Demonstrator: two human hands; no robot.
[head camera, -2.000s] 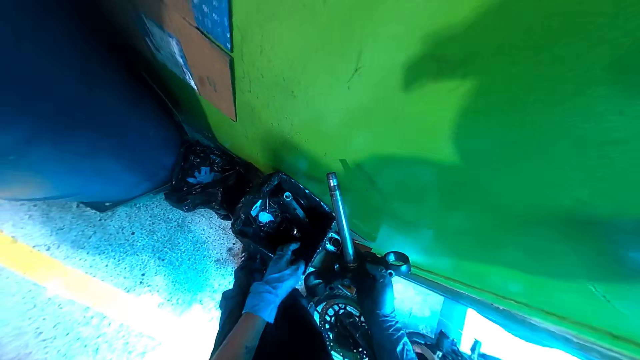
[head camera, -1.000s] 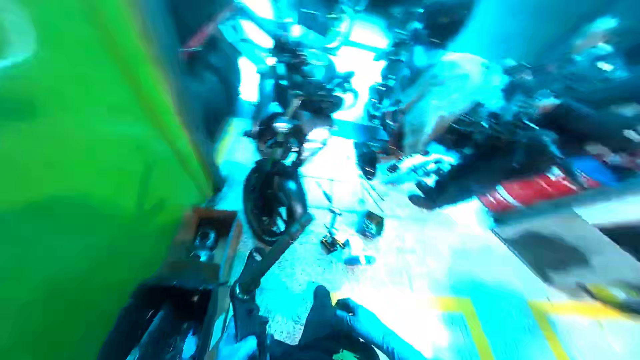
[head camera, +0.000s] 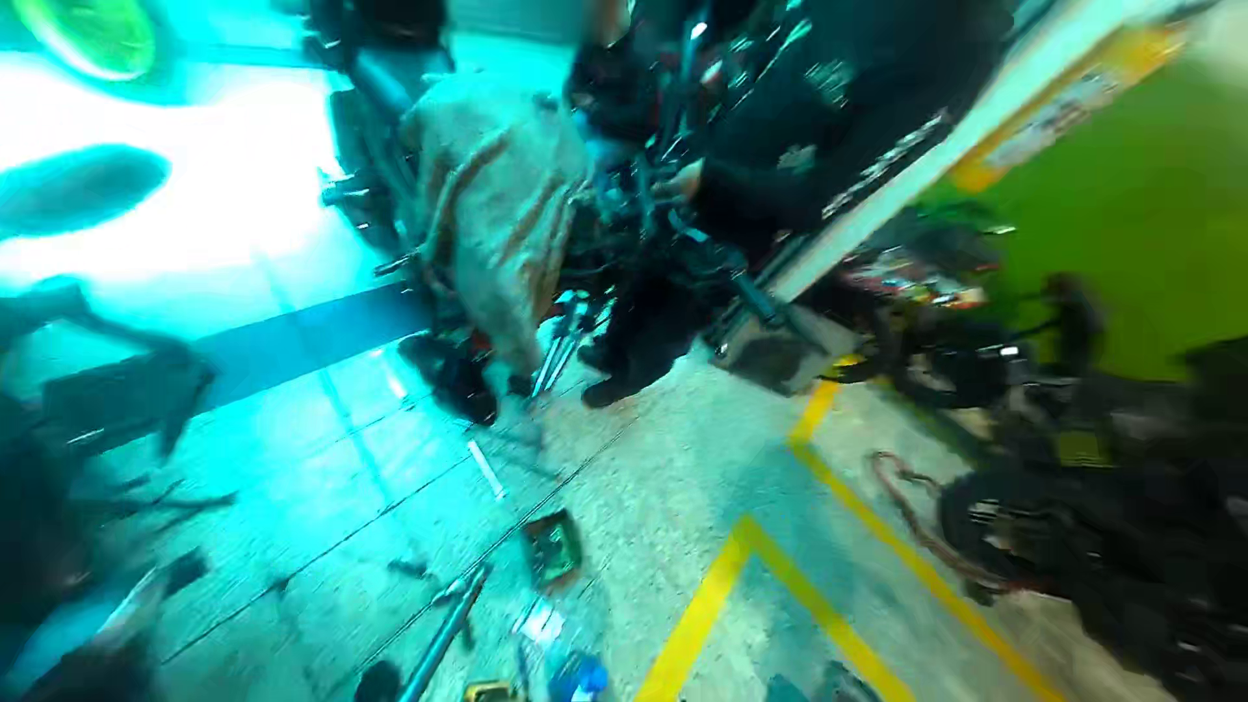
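Note:
Neither of my hands can be made out; a blurred dark and pale blue shape at the lower left is too unclear to name. On the tiled floor a long metal tube (head camera: 447, 629) lies slanting near the bottom edge. Up and to its right is a small square tray (head camera: 553, 549) with unclear contents. A thin white strip (head camera: 485, 470) lies farther off. At the bottom edge are a blue object (head camera: 580, 676) and a yellow-rimmed item (head camera: 490, 692), both blurred.
A person in beige trousers (head camera: 497, 195) and a person in dark clothes (head camera: 829, 117) are at motorcycle parts ahead. Dark motorcycle parts (head camera: 1053, 526) fill the right side. Yellow lines (head camera: 692, 619) mark the floor. A grey mat or board (head camera: 780, 356) lies beyond.
The view has swung far from the green wall to the open floor and two people. The gloved hands, shown two seconds ago at the metal tube and black bin, are no longer plainly seen.

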